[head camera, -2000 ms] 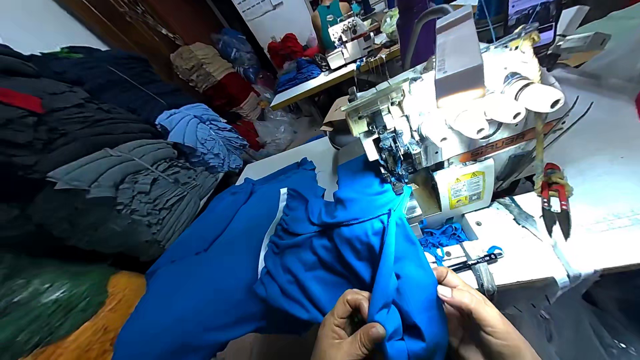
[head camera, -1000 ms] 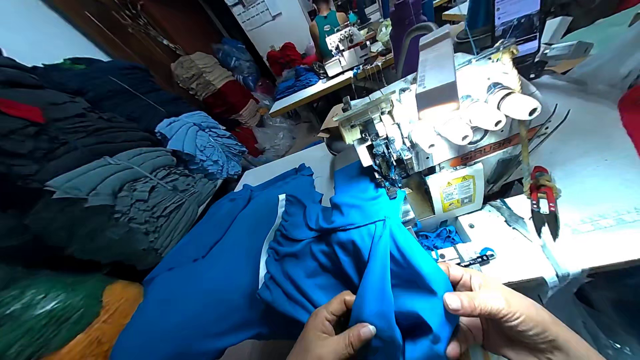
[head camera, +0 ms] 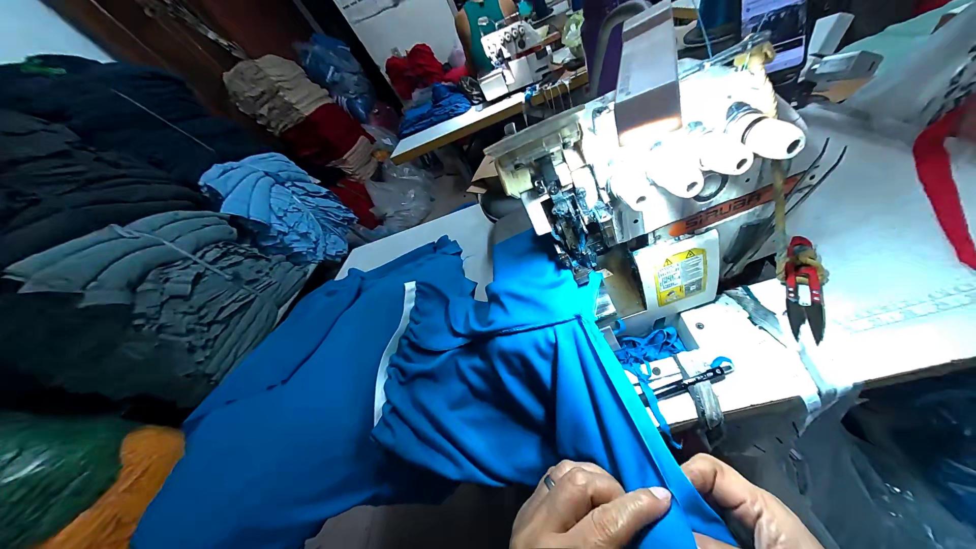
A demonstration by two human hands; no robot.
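A blue fabric garment runs from the lower middle up to the presser foot of a Siruba overlock sewing machine, its seam end under the foot. My left hand, a ring on one finger, grips the garment near its edge at the bottom. Just to the right, my right hand pinches the same long straight edge, its lower part cut off by the frame. Red-handled thread snips hang from a cord at the machine's right. Blue fabric trimmings lie beside the machine bed.
Stacks of grey and dark cloth pieces and light blue ones fill the left. A pen lies by the table's front edge. Behind, a person is near another sewing machine. Red cloth lies at the right.
Both hands have moved lower along the garment. The fabric between the machine and my hands is now drawn into a longer, straighter edge, where it bunched and folded before.
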